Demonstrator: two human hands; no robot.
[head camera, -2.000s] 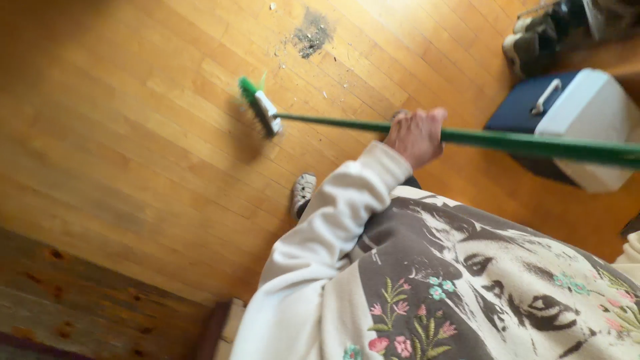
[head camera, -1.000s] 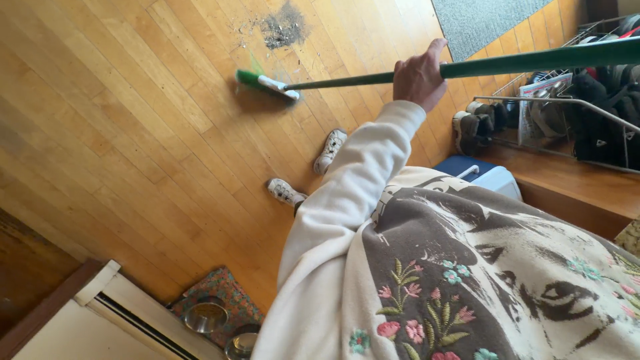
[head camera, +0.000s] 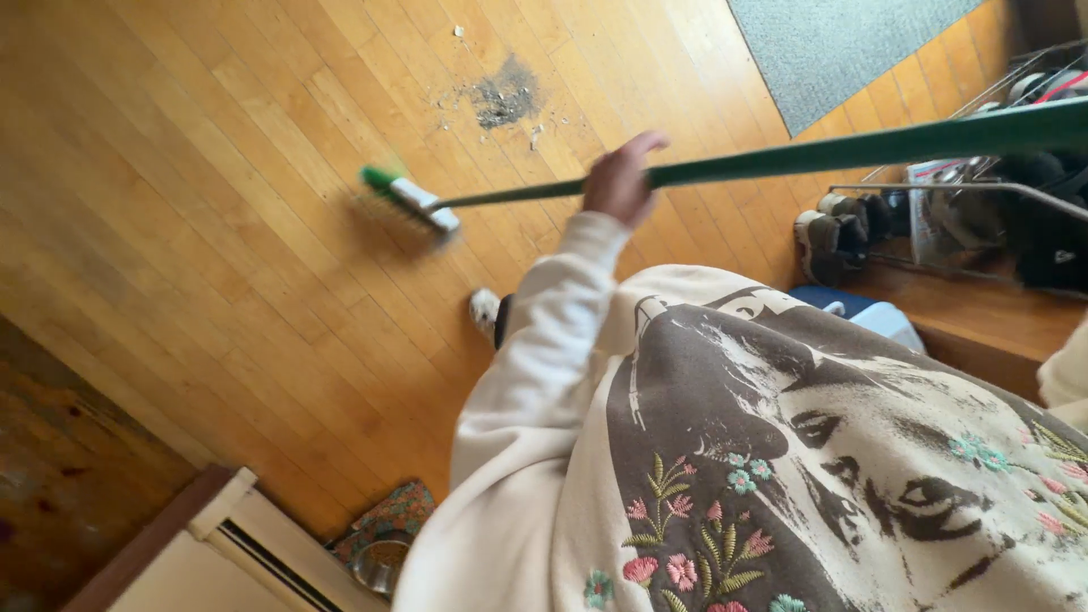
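Observation:
My left hand (head camera: 622, 180), in a cream sweatshirt sleeve, is closed around the green handle (head camera: 765, 161) of a push-style broom or floor brush. The handle runs from the broom head at left past my hand to the right edge. The white and green broom head (head camera: 412, 202) is blurred, at or just above the wood floor. Beyond it lies a pile of grey dust and debris (head camera: 506, 102), with small bits scattered around; the two are apart. My right hand is out of view; only part of a cream sleeve (head camera: 1064, 370) shows at the right edge.
A grey mat (head camera: 837, 55) lies at the upper right. Shoes (head camera: 829, 242) stand by a wire rack (head camera: 960, 187), near a blue and white cooler (head camera: 875, 319). At lower left are a metal bowl (head camera: 378, 561) on a patterned mat (head camera: 408, 510) and a cream cabinet or appliance (head camera: 204, 569).
Compared with a second ago, the broom head sits farther left of the debris pile and is angled differently. One shoe shows now instead of two. The left hand keeps its hold on the handle.

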